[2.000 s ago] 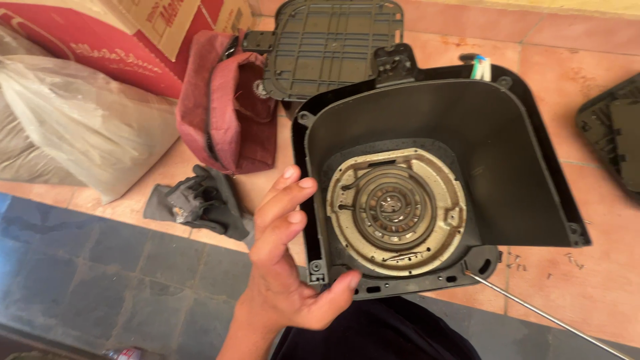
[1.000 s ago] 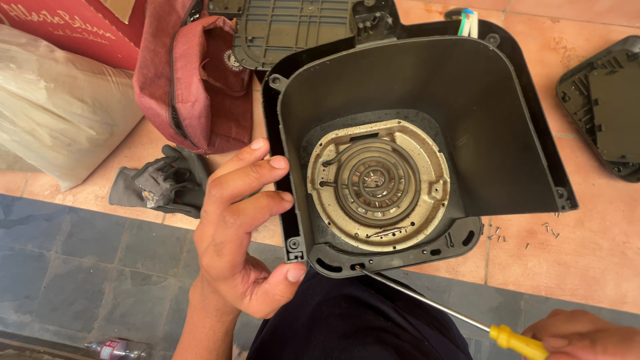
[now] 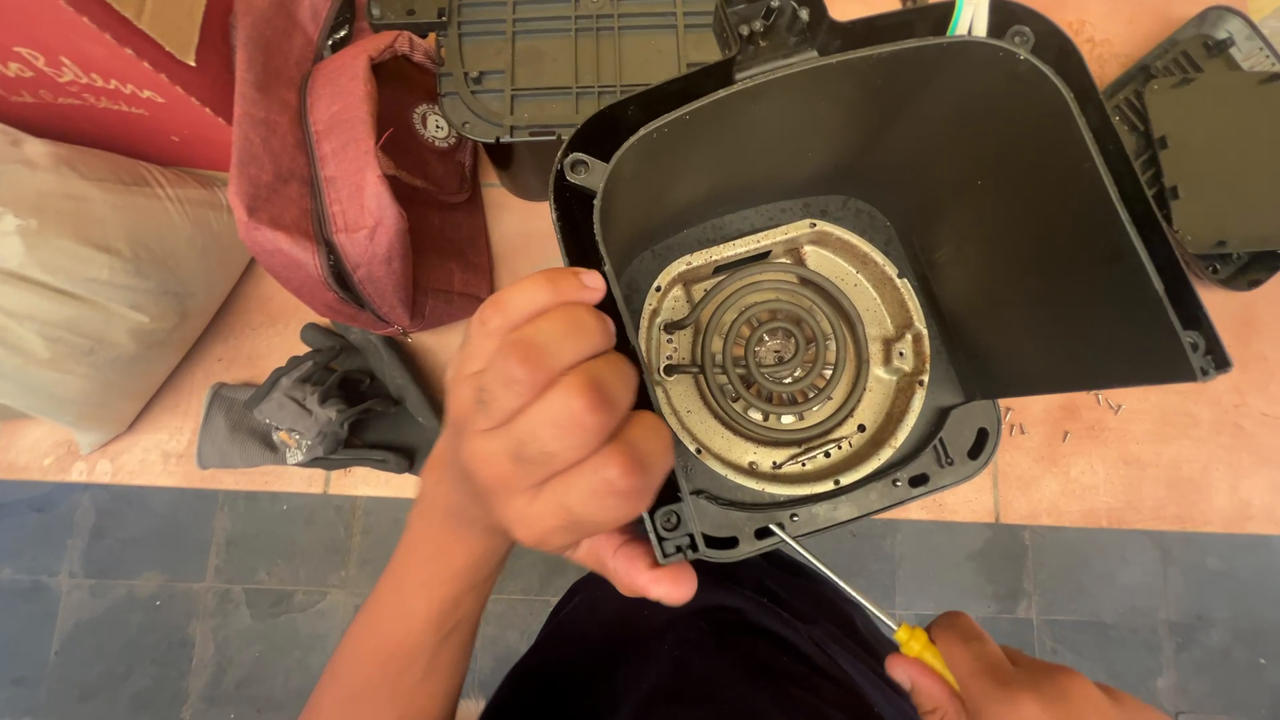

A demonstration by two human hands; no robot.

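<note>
A black plastic appliance housing (image 3: 1010,220) is tilted over my lap, open toward me. Inside it a spiral heating element (image 3: 785,350) lies in a stained round metal plate (image 3: 900,425). My left hand (image 3: 560,420) grips the housing's left edge, thumb below at the corner with a screw. My right hand (image 3: 990,665) holds a screwdriver (image 3: 922,650) by its yellow handle. The screwdriver's tip meets a slot in the curved lower rim (image 3: 850,505) of the housing; how deep it reaches cannot be told.
Small screws (image 3: 1108,403) lie on the orange tiles at right, below a black plastic cover (image 3: 1210,150). A ribbed black panel (image 3: 590,60) is behind the housing. To the left are a red fabric bag (image 3: 350,200), grey work gloves (image 3: 310,410), a filled plastic sack (image 3: 110,290) and a red box (image 3: 120,90).
My right hand has come into view with the screwdriver; two seconds ago only its shaft showed. My left hand's fingers have curled in more at the housing's edge. The view has moved closer.
</note>
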